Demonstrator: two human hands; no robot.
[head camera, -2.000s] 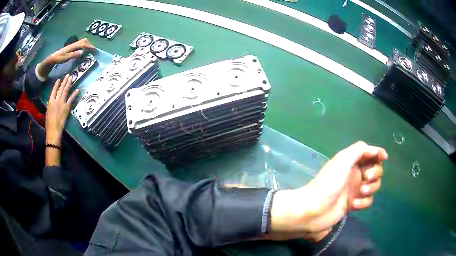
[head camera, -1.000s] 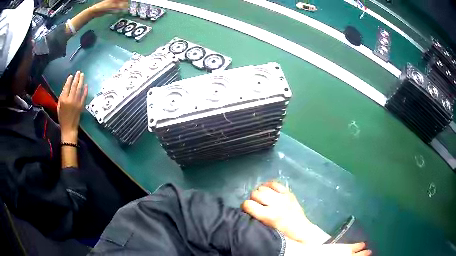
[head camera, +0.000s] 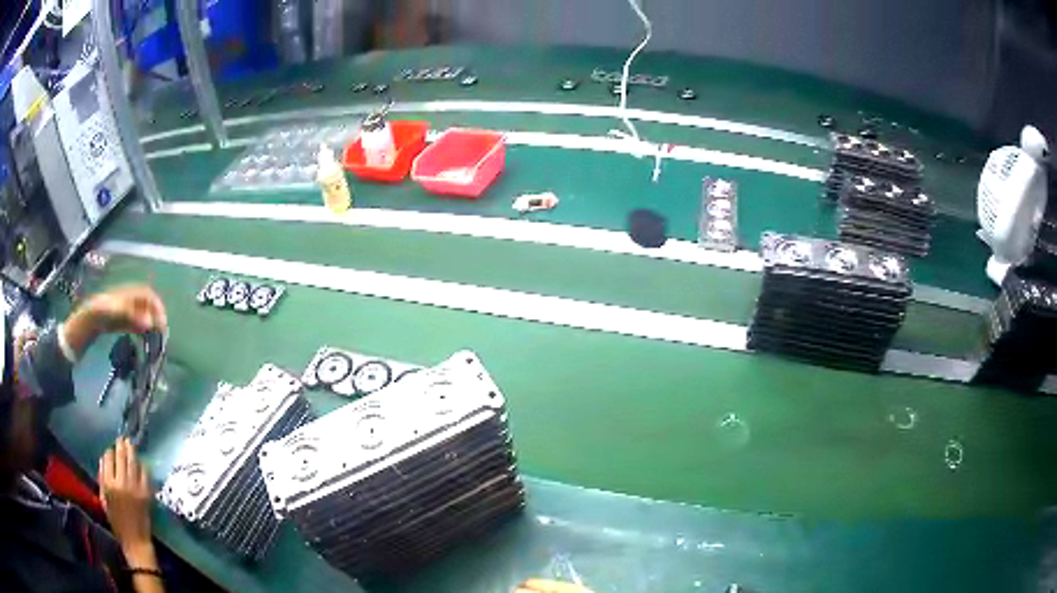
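Note:
A sliver of a hand, apparently my left hand (head camera: 552, 586), shows at the bottom edge; its fingers and anything in them are cut off. My right hand is out of the picture. Nearest me stands a tall stack of three-hole metal plates (head camera: 400, 498), with a pale top and dark ribbed sides. A second, smaller stack (head camera: 238, 458) stands close on its left. Behind them lies a plate with dark rings (head camera: 371, 374), partly hidden by the large stack. Another ringed plate (head camera: 240, 295) lies farther back.
At left, a co-worker's hands (head camera: 122, 313) hold a plate upright. Thin clear rings (head camera: 908, 418) lie on the green surface at right. Beyond pale rails are red bins (head camera: 461, 163), a yellowish bottle (head camera: 334, 183), a black round pad (head camera: 647, 228), more stacks (head camera: 829, 304) and a white fan (head camera: 1011, 206).
The view has tilted up, showing the far bins, bottle and fan. My hands and sleeve have dropped almost wholly out of the picture. The co-worker now holds a plate.

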